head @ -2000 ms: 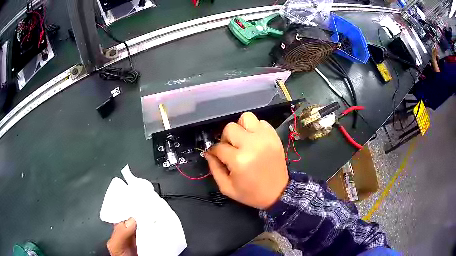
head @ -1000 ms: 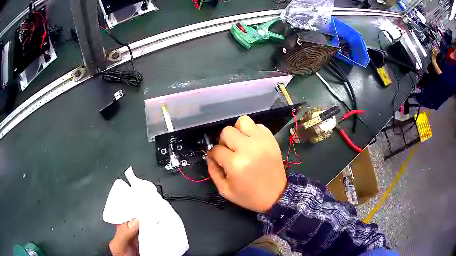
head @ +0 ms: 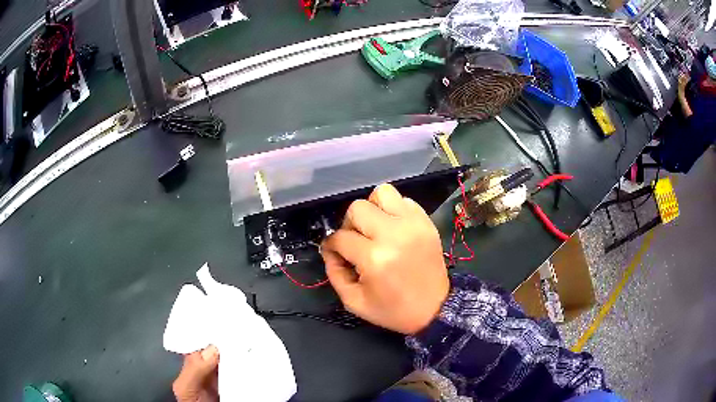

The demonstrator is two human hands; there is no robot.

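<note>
My right hand (head: 389,259) is closed in a pinch over the black panel (head: 302,210); a bit of something thin shows at the fingertips, perhaps a stick. It is by the silvery terminals (head: 275,255) at the panel's left end. My left hand (head: 198,375), cut off by the bottom edge, holds a white wipe (head: 235,338). A translucent plastic sheet (head: 345,161) stands behind the panel, with yellow-brass posts (head: 263,191) between. A red wire (head: 302,283) runs from the terminals under my right hand. The hand hides the panel's middle.
Right of the panel are a brass-coloured lumpy block (head: 493,200) and red-handled pliers (head: 549,220). Behind are a green glue gun (head: 402,55), a fan (head: 483,86) and a blue bin (head: 549,71). A cardboard box (head: 556,286), yellow stool (head: 666,199) and person (head: 691,118) are right.
Since two seconds ago, the bench view has shifted slightly. My right hand stays pinched over the terminal end, with only small movement. My left hand still holds the wipe.
</note>
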